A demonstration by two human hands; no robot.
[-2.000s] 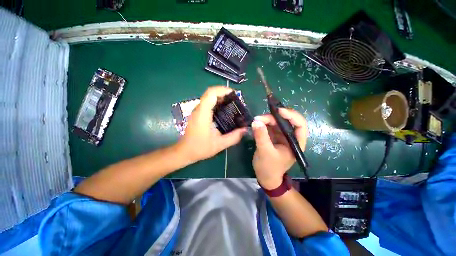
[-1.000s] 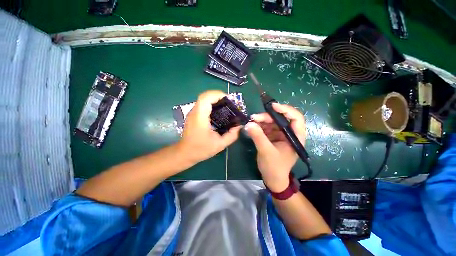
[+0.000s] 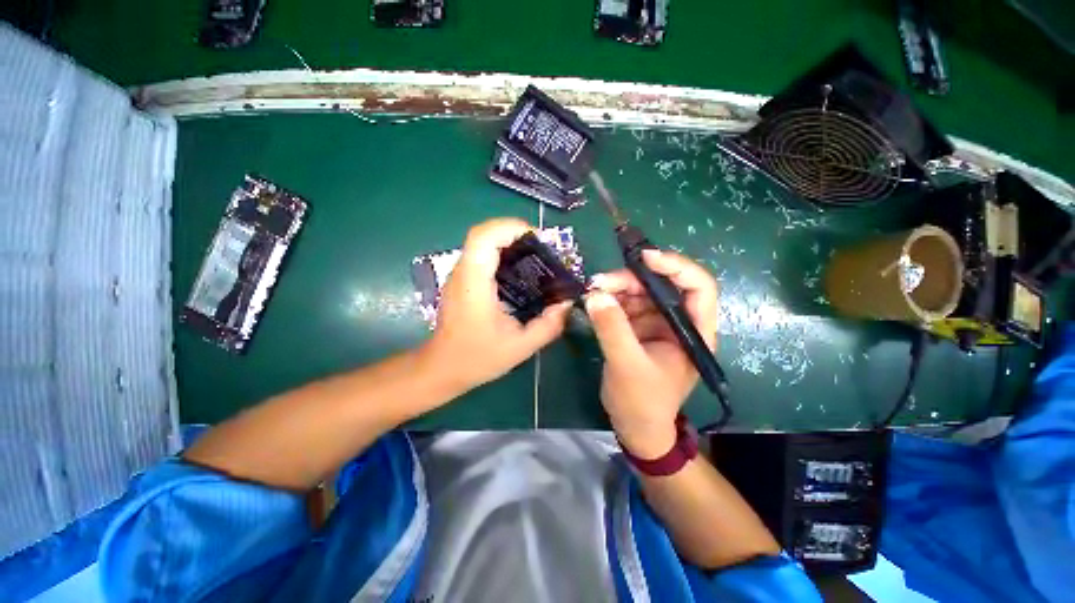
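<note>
My left hand (image 3: 477, 300) holds a flat black phone battery (image 3: 534, 273) by its edges, above the mat. My right hand (image 3: 646, 336) holds a black soldering iron (image 3: 673, 302) pen-like, its thin metal tip pointing up and left, away from the battery. My right thumb and fingertip pinch at the battery's right edge; what they pinch is too small to tell. An open phone chassis (image 3: 566, 245) lies beneath the battery and my left hand, mostly hidden.
Spare batteries (image 3: 548, 139) lie by the white ledge (image 3: 436, 90). An open phone (image 3: 245, 265) lies left, beside stacked trays (image 3: 88, 259). At right are whitish slivers, a fan (image 3: 829, 147), a brown roll (image 3: 896, 276) and a black tray (image 3: 832, 495). Conveyor phones (image 3: 631, 19) lie beyond the ledge.
The battery and my left hand have shifted slightly left. My right fingertips have moved left with the battery's edge. The phones on the conveyor have moved left.
</note>
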